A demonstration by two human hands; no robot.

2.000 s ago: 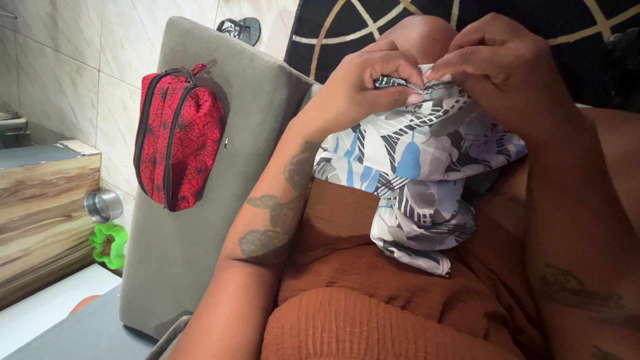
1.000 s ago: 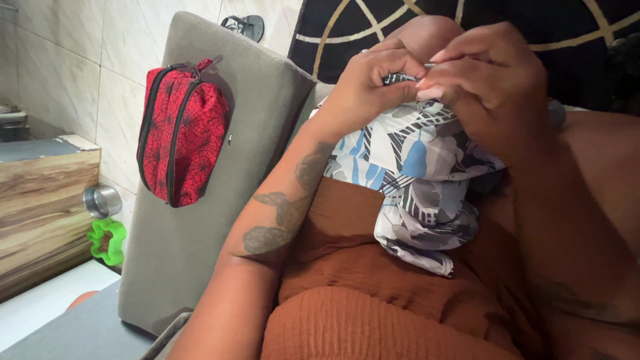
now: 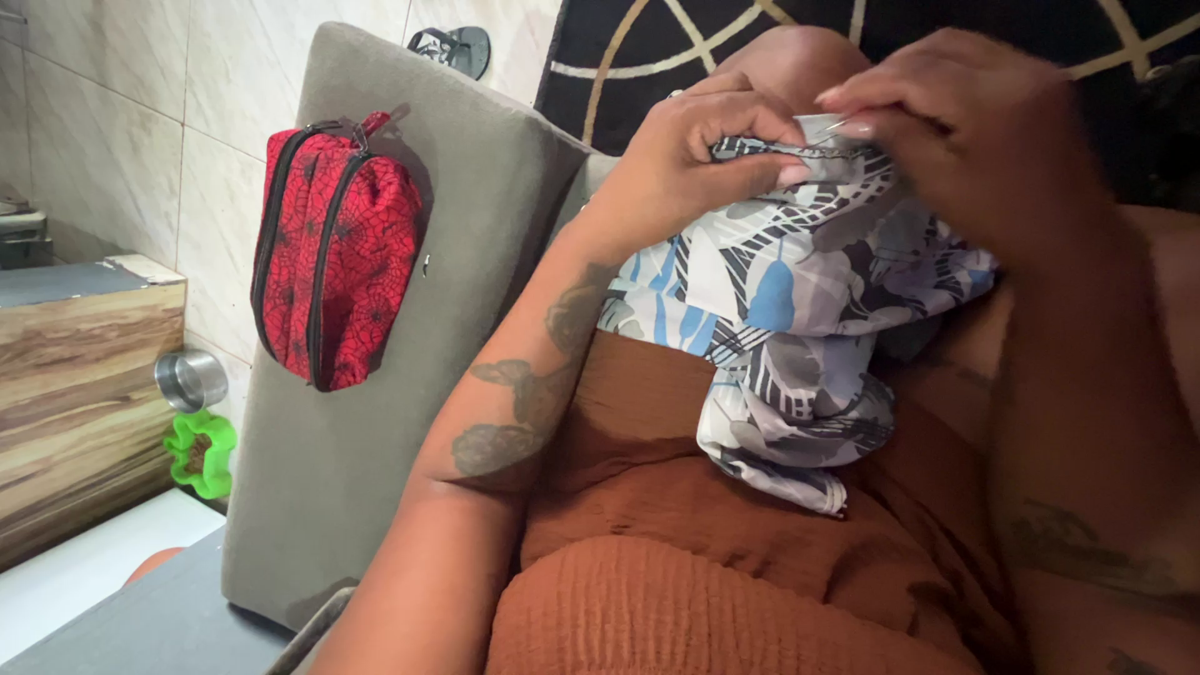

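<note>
A grey, white and blue patterned fabric (image 3: 778, 272) lies bunched over my lap, on the rust-brown clothing. My left hand (image 3: 717, 150) pinches its upper edge between thumb and fingers, near a dark stitched seam. Just right of that, my right hand (image 3: 956, 131) has thumb and forefinger together on what looks like a thin needle (image 3: 830, 131) at the same edge. The needle's ends are hard to make out. The lower part of the fabric hangs in a loose fold towards my waist.
A red zippered pouch (image 3: 352, 272) with a web pattern rests on the grey sofa armrest (image 3: 450, 309) at the left. Beyond it are a sandal (image 3: 464, 52) on the floor, a metal bowl (image 3: 190, 380) and a green bowl (image 3: 220, 455). A black patterned rug (image 3: 637, 56) lies ahead.
The hands were close together at the fabric edge one second ago; now my right hand is slightly apart from my left, and the thin needle shows between them.
</note>
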